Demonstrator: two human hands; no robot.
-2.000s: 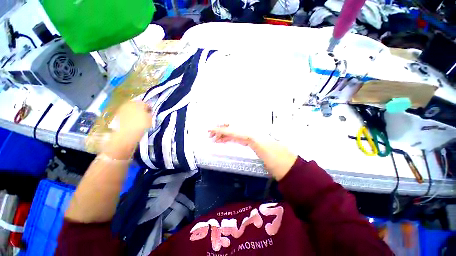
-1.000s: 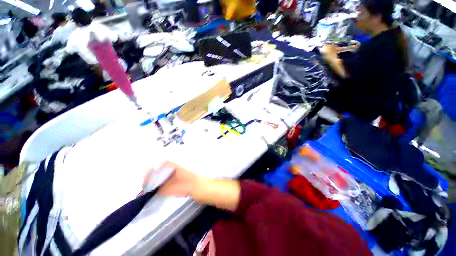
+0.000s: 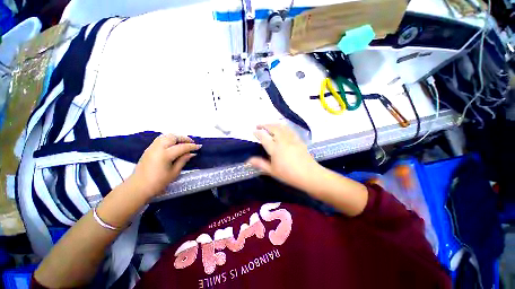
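Note:
A long curved navy band (image 3: 220, 151) lies along the table's front edge below the needle area. My left hand (image 3: 165, 160) pinches its middle. My right hand (image 3: 278, 148) is at its right end, thumb and fingers around the fabric. A narrow dark strip (image 3: 284, 105) runs from the grey cylindrical fitting (image 3: 262, 74) beside the presser foot (image 3: 243, 63) towards the front edge. Several stacked navy and white band pieces (image 3: 66, 79) lie at the left, some hanging over the edge; the held band's left end lies across them.
Scissors with yellow and green handles (image 3: 332, 96) and an orange-brown handled tool (image 3: 395, 110) lie right of the needle. A cardboard piece (image 3: 344, 23) with a mint-green block (image 3: 357, 39) is on the machine. A blue crate (image 3: 432, 186) with dark fabric stands at lower right.
The view has swung back left and down to the table. My left hand has come into view and is on the band. My right hand is still at the band's right end.

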